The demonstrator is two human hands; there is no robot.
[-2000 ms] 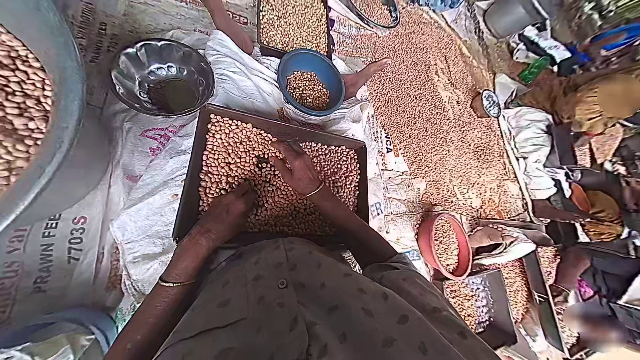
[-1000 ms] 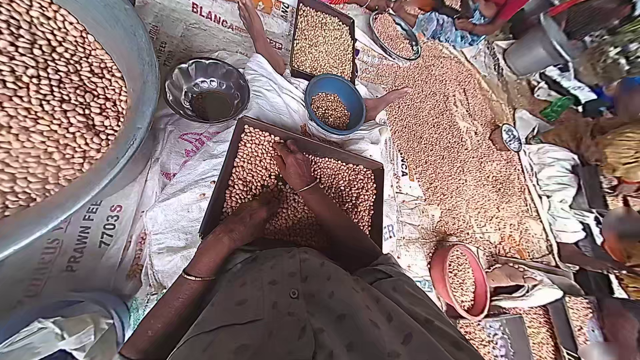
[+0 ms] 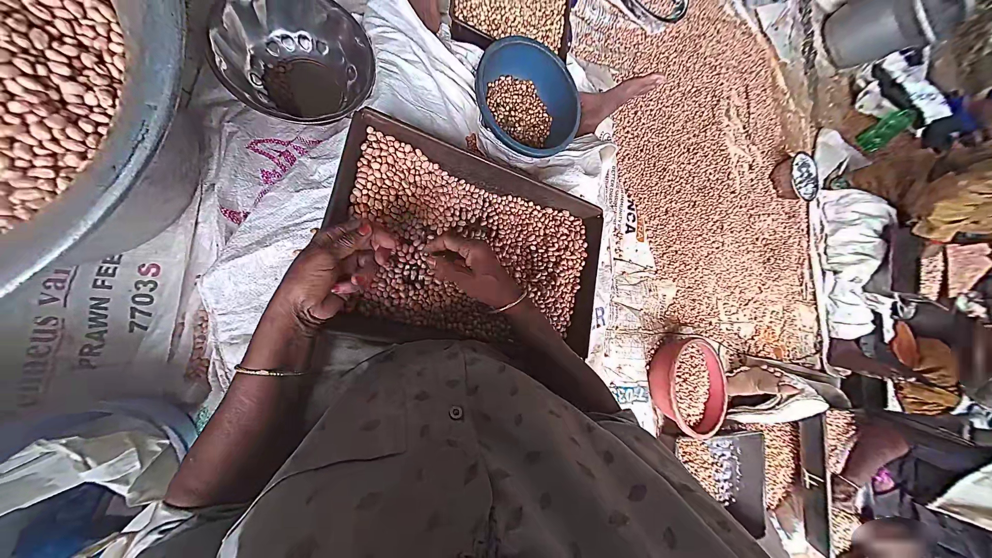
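A dark rectangular tray [image 3: 473, 160] full of pinkish-brown nuts or beans [image 3: 535, 240] lies in front of my body. My left hand [image 3: 333, 271] is over the tray's left part, palm partly turned up and fingers curled; whether anything lies in it is unclear. Just right of it, my right hand [image 3: 473, 267] hovers low over the nuts, thumb and fingertips brought together. Whether a nut is between them cannot be told. Each wrist wears a thin bangle. A blue bowl [image 3: 570, 101] with some nuts is behind the tray, and a dark fluted metal bowl [image 3: 360, 77] stands at its back left.
A large metal basin [image 3: 155, 132] of nuts fills the upper left. Printed sacks [image 3: 256, 167] lie beneath. Nuts are spread over the ground [image 3: 713, 178] at right, beside a red bowl [image 3: 663, 380]. Another person's foot [image 3: 620, 97] is by the blue bowl; other people sit far right.
Both hands were down on the nuts in the tray. My left hand has since lifted and turned its palm partly up, and my right hand's fingertips have come together beside it.
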